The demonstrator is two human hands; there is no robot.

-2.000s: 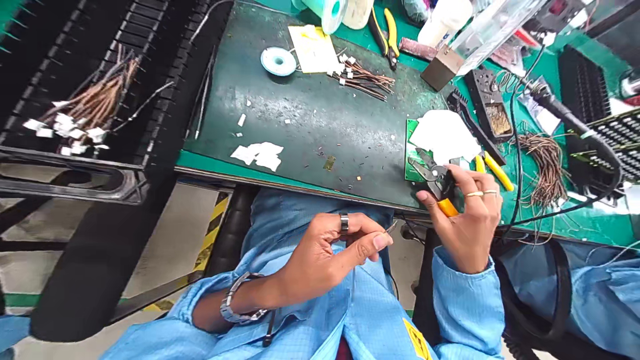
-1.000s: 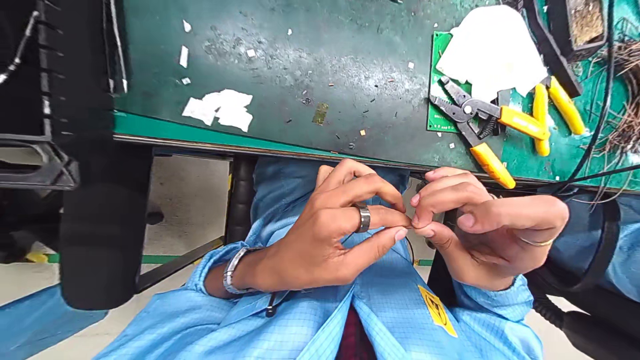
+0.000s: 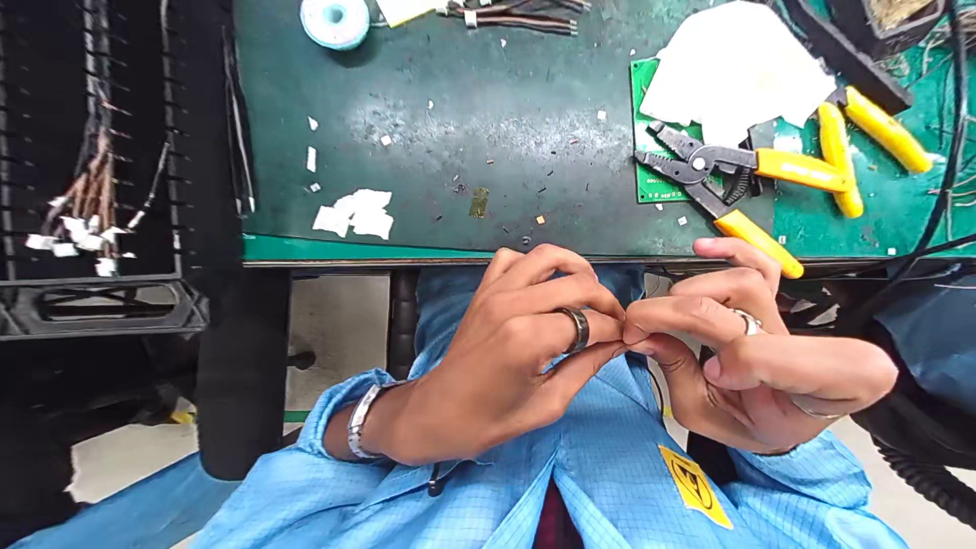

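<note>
My left hand (image 3: 526, 343) and my right hand (image 3: 732, 343) meet fingertip to fingertip over my lap, just below the bench edge. Something very small or thin may be between the pinched tips; the fingers hide it. Nearest to my right hand, wire strippers (image 3: 801, 169) with yellow grips lie with their jaws spread on a green circuit board (image 3: 646, 137). One of their grips reaches past the bench edge, close to my right fingers. Crumpled white paper or cloth (image 3: 736, 65) covers part of the board.
A spool (image 3: 335, 19) and brown wires (image 3: 526, 17) lie at the back. White scraps (image 3: 356, 213) and clippings dot the dark mat (image 3: 442, 91). A black rack (image 3: 183, 297) with labelled wires (image 3: 95, 183) stands left. Another yellow-handled tool (image 3: 884, 130) and a black cable (image 3: 949, 152) are at right.
My right hand has left the wire strippers and come to my left hand, so their fingertips now meet. The strippers lie released on the board. The view has shifted closer to the bench.
</note>
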